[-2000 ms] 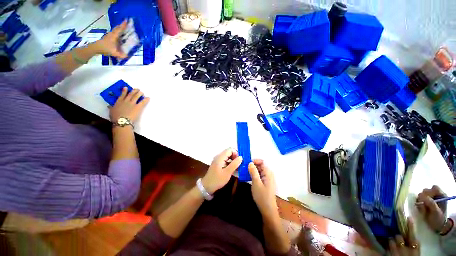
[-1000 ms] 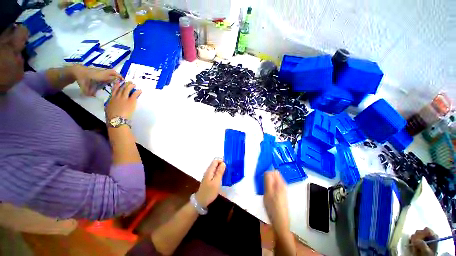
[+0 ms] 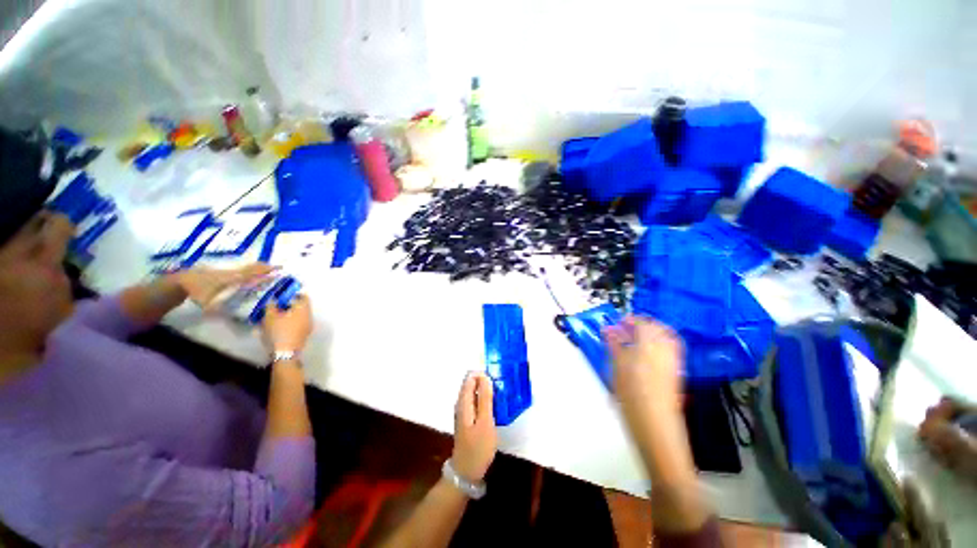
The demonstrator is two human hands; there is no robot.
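Observation:
My left hand (image 3: 475, 428) holds a blue moulded tray (image 3: 507, 364) by its left side, just over the table's front edge. The tray's long side runs away from me. My right hand (image 3: 646, 364) is to the right, blurred, over a loose blue tray (image 3: 598, 334); whether its fingers grip that tray I cannot tell. More blue trays (image 3: 696, 289) lie in a pile just beyond my right hand. A large heap of short black cables (image 3: 471, 230) with white-marked ends lies ahead.
Blue tray blocks (image 3: 795, 211) stand at the back right. A black phone (image 3: 712, 430) lies by a round basket (image 3: 767, 412) of blue-edged pieces. At left, a person in a purple top (image 3: 182, 428) handles a blue item (image 3: 275, 300). Another person's hand (image 3: 951, 434) is at right.
The view has tilted up. My right hand has moved right, away from the tray it was beside, toward the loose trays. My left hand still holds its tray.

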